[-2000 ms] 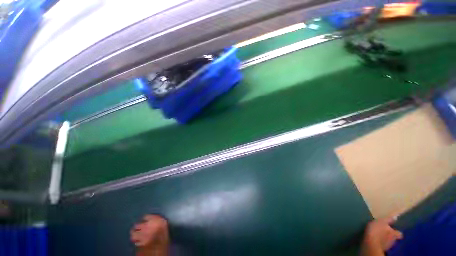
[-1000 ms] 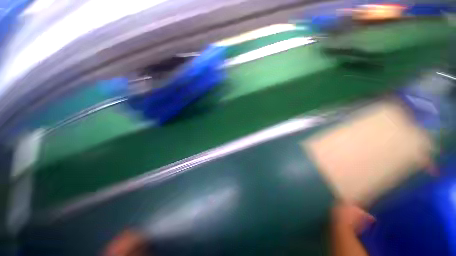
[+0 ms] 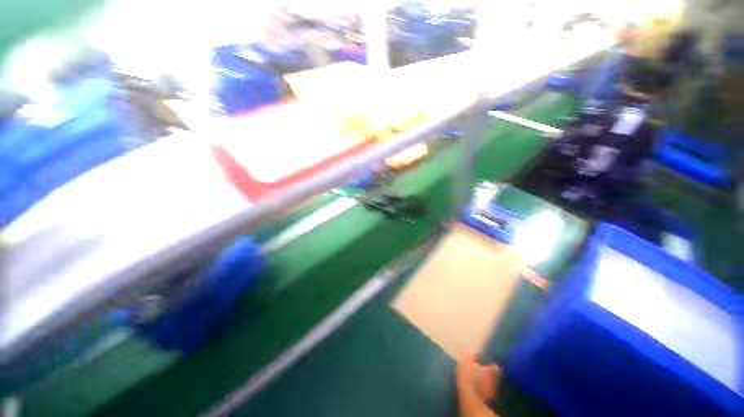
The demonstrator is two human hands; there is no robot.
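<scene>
The picture is blurred. My right hand (image 3: 478, 383) is at the lower middle, at the near corner of the tan cardboard sheet (image 3: 461, 289), which lies flat on the dark green bench (image 3: 359, 366). Whether its fingers grip the sheet cannot be told. My left hand is out of the picture. A large blue tote (image 3: 563, 326) with a white liner sheet (image 3: 669, 309) inside stands right of my right hand.
On the green belt (image 3: 326, 265) stand a blue bin (image 3: 216, 293) at left and black cabled parts (image 3: 391, 204). A red-rimmed tray (image 3: 261, 189) is on the white shelf (image 3: 90, 236). A dark, unclear shape, possibly a person, is at upper right.
The view has swung right and up, bringing the shelf and the large blue tote into view. My left hand has left the picture. My right hand stays by the cardboard's near corner.
</scene>
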